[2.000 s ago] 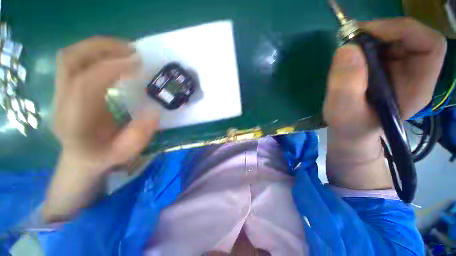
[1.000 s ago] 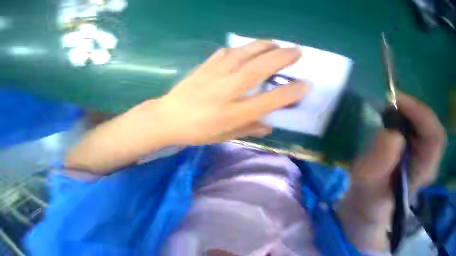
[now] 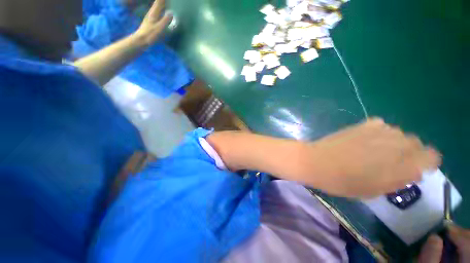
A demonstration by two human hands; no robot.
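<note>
The small black device housing (image 3: 404,196) lies on the white work pad (image 3: 411,228) at the lower right. My left hand (image 3: 368,156) is over the pad's upper left part, beside the housing. A thin strand of solder wire (image 3: 352,79) runs from near its fingers up to the pile. Its fingertips are blurred, and its hold on the wire is not clear. My right hand (image 3: 440,249) is cut off by the lower right corner and holds the soldering iron (image 3: 447,203), whose metal tip points up over the pad's right side.
A pile of small silvery-white blocks (image 3: 288,33) lies on the green bench (image 3: 227,31). Another person in a blue smock (image 3: 51,128) is close at the left, with a bare hand (image 3: 153,23) at the bench. A brown box-like thing (image 3: 206,105) is by the bench edge.
The view has swung left, bringing the other person and more of the pile into sight. The housing now shows clear of my left fingers, which had covered much of it.
</note>
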